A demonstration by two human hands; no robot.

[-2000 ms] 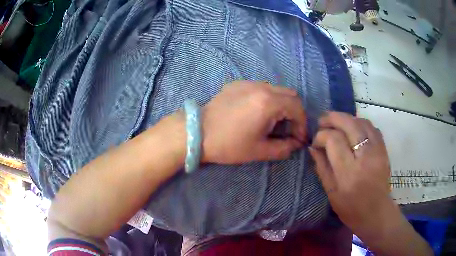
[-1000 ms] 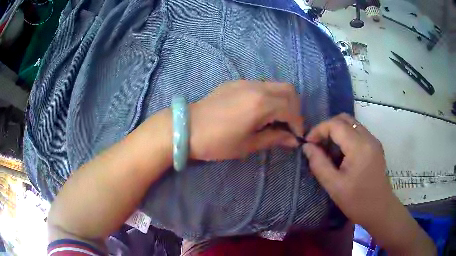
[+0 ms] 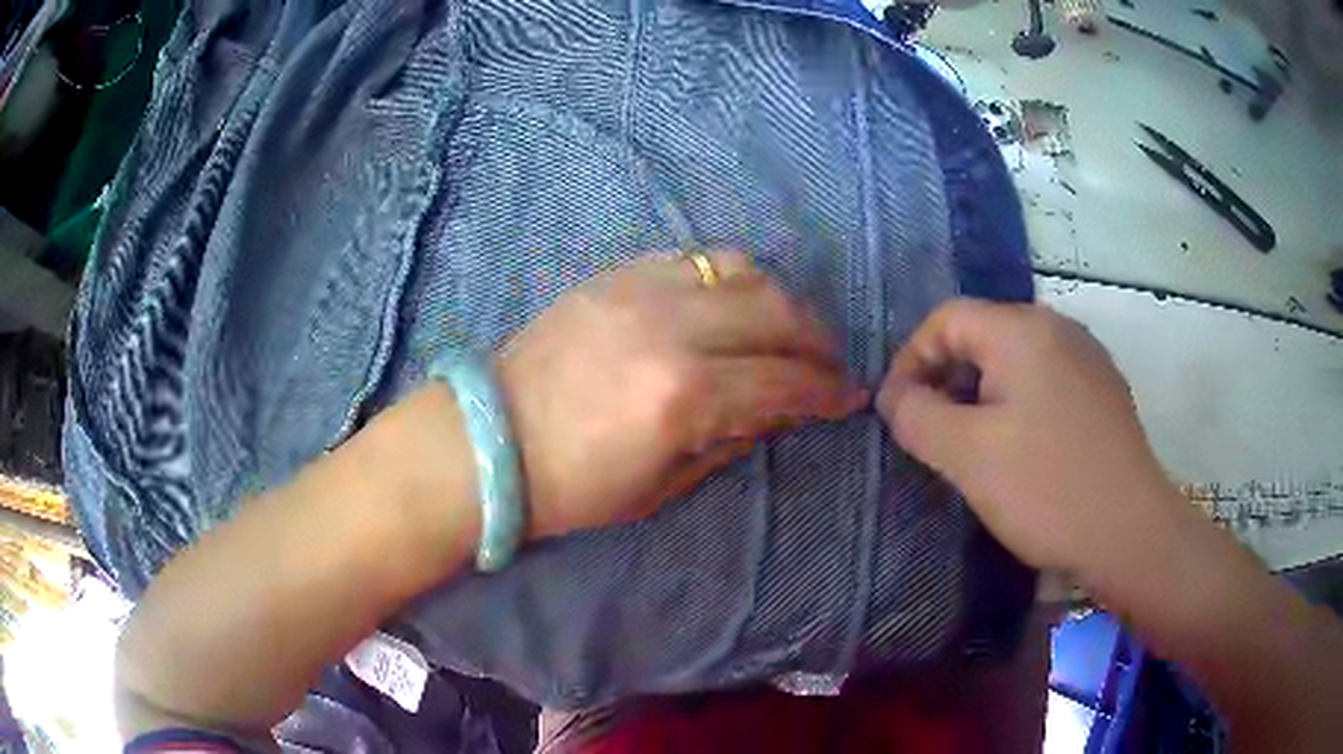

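Note:
A large denim garment (image 3: 545, 192), greyish-blue side up, lies across the table edge and lap, with raised seams running along it. My left hand (image 3: 663, 383), with a gold ring and a pale green bangle, lies on the garment, fingertips together at a seam. My right hand (image 3: 1016, 420) faces it, thumb and index finger pinched at the same seam. A tiny dark bit shows between the two hands' fingertips; whether it is thread or cloth I cannot tell.
Black thread snips (image 3: 1208, 187) lie on the white machine table (image 3: 1119, 317) at right. Small metal machine parts show at the top right. A printed ruler strip (image 3: 1267, 505) runs along the front edge. A white label (image 3: 389, 670) hangs at lower left. A blue object (image 3: 1127, 685) is at lower right.
My left hand has flattened and turned, and its ring now shows. The dark bit between my fingertips shows less. My right hand has turned, hiding its ring. The view has shifted slightly.

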